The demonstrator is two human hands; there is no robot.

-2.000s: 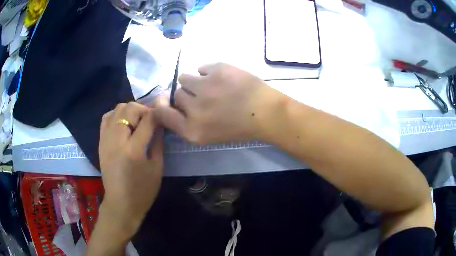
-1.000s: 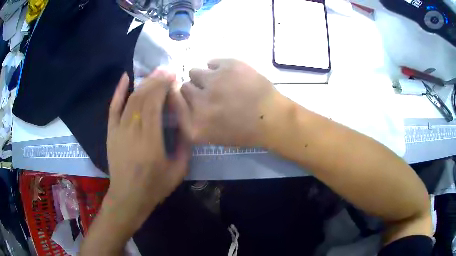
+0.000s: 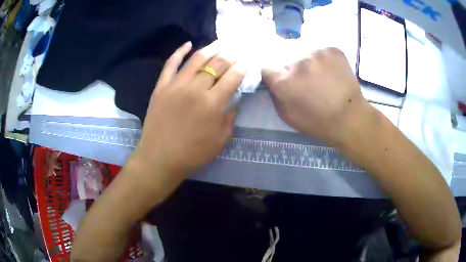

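Note:
A small white cloth piece [image 3: 250, 83] lies between my hands below the machine head, washed out by glare. My left hand [image 3: 189, 112], with a gold ring, lies over its left side, with thumb and forefinger at the cloth. My right hand [image 3: 319, 89] is curled, its fingertips at the cloth's right edge. The fingertip grips are partly hidden. A large black fabric panel [image 3: 133, 46] spreads at the left, partly under my left hand. The blue-grey cylinder [image 3: 288, 20] hangs just above and between my hands. The needle cannot be made out.
A smartphone [image 3: 382, 51] with a lit screen lies right of my right hand, on or beside white cloth [image 3: 426, 102]. A grey ruler [image 3: 291, 155] runs along the table's front edge. A red perforated basket [image 3: 56, 204] with scraps stands below at left.
The camera view has turned, so the table contents appear further right. My left hand has moved up toward the machine head, flatter over the cloth. The dark strip between my hands no longer shows.

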